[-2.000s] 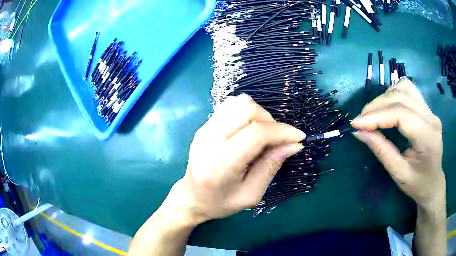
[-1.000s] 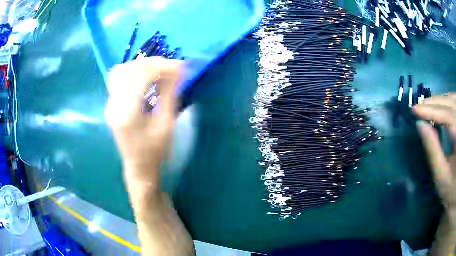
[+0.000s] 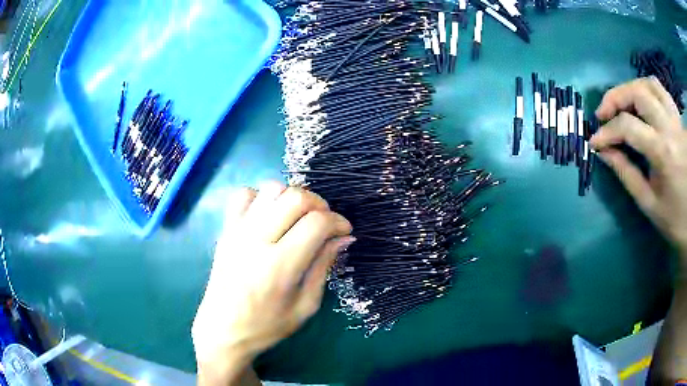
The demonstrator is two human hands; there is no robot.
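My left hand (image 3: 275, 264) is at the left, terminal side of the black wire lead pile (image 3: 361, 162). Its thumb and fingertips are pinched together; whether a wire is between them cannot be told. My right hand (image 3: 640, 139) is at the right end of a row of black-and-white tubes (image 3: 552, 121). Its fingertips touch the rightmost tube (image 3: 584, 177), which sits lower than the others; whether they grip it is unclear. Silvery-white terminals (image 3: 303, 113) mass along the pile's left edge, and copper-coloured tips show on its right.
The blue tray (image 3: 196, 45) at upper left holds a bundle of assembled leads (image 3: 151, 147). More banded tubes (image 3: 477, 34) lie at the top, beside clear plastic (image 3: 633, 6). Small black pieces (image 3: 654, 68) are piled at far right. A pale object (image 3: 593, 362) is at the lower edge.
My left hand has moved from over the blue tray to the wire pile. My right hand is now at the tube row, where more tubes show. The piece earlier between both hands is gone from them.
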